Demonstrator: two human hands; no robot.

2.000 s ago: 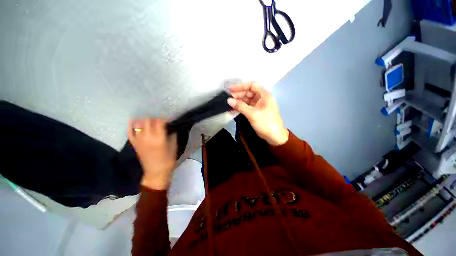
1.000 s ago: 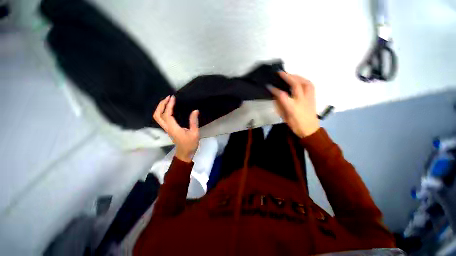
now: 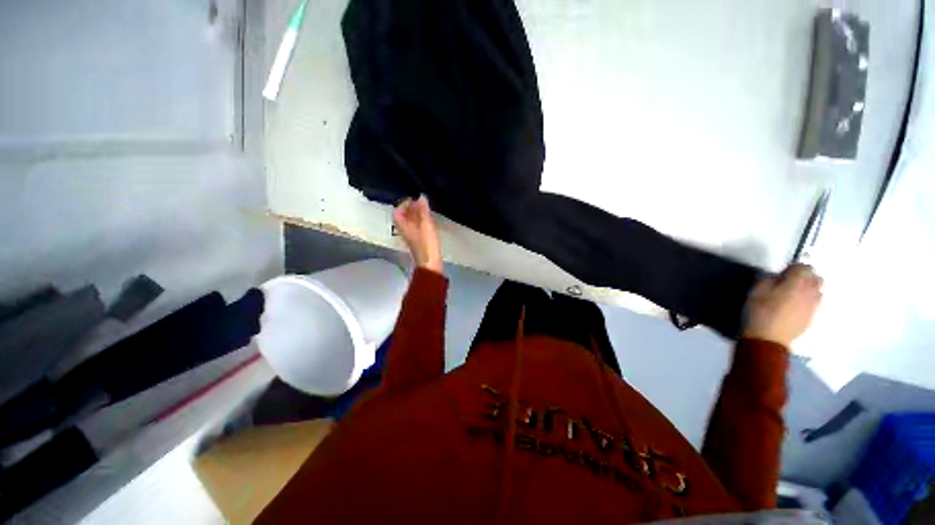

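Observation:
The black garment [image 3: 446, 103] lies on the pale table in the head view, its bulk at upper centre and a narrow sleeve or leg running right. My left hand [image 3: 418, 234] pinches the garment's lower edge near the table's front edge. My right hand [image 3: 784, 304] is slightly blurred and closed on the far end of the narrow part. The silver scissor blades [image 3: 813, 224] point away just beyond my right hand. Their handles are hidden at the hand, and I cannot tell if it touches them.
A grey-black rectangular object [image 3: 836, 87] lies on the table at upper right. A green-and-white strip [image 3: 285, 51] is at upper left. A white bucket [image 3: 318, 333] and cardboard [image 3: 256, 467] are below the table's front edge. Dark fabric is at lower left. A blue crate [image 3: 902, 461] is at lower right.
The view has swung left. My hands have moved far apart, stretching the narrow part out to the right. My right hand is now beside the scissors, whose handles were visible before.

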